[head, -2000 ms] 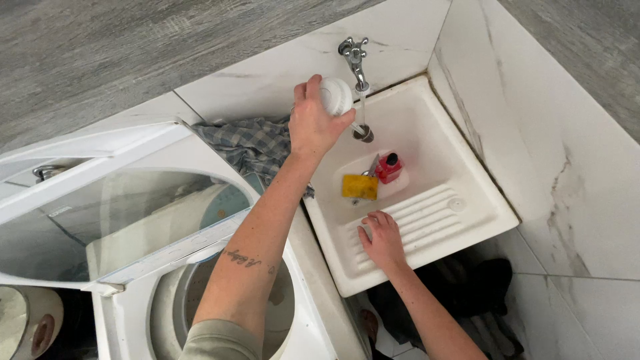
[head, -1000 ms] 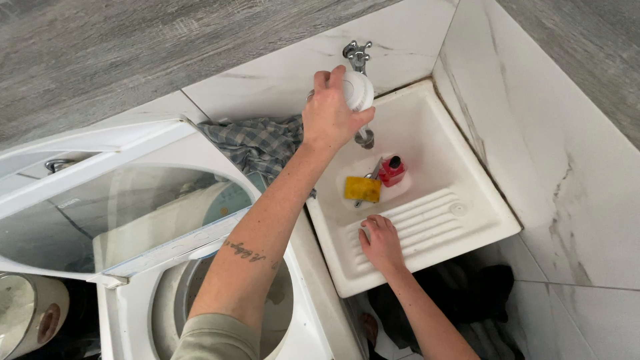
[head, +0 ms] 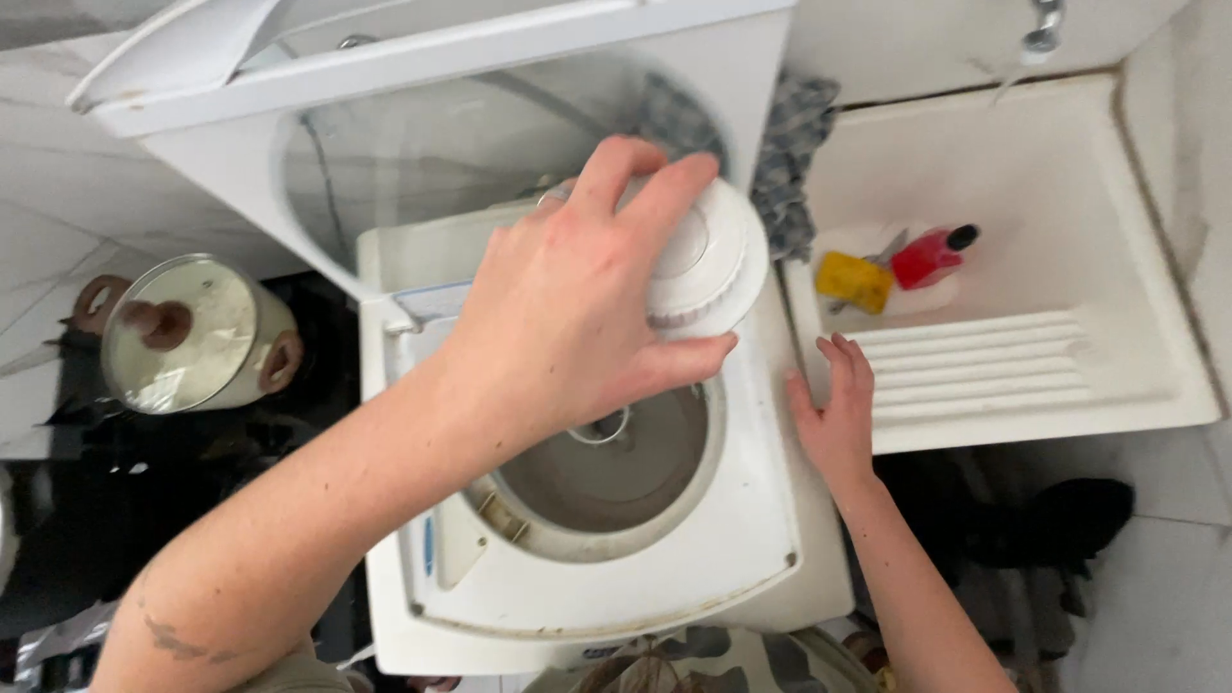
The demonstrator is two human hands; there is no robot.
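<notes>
A round white plastic cap-like part with a ribbed edge is gripped in my left hand, over the open top-loading washing machine. Beneath my hand shows the machine's drum. Its lid with a clear window stands raised. My right hand rests, fingers apart, by the near left corner of the white sink. In the sink lie a yellow sponge and a red bottle with a black cap, with a metal utensil partly hidden between them.
A checked cloth hangs between machine and sink. The tap is above the sink's far side. At left, a lidded pot with brown handles stands on a dark stove. Dark items lie below the sink.
My left hand has carried the white part from beside the tap to over the washing machine. My right hand has shifted from the sink's ribbed area to its corner. The view has swung left.
</notes>
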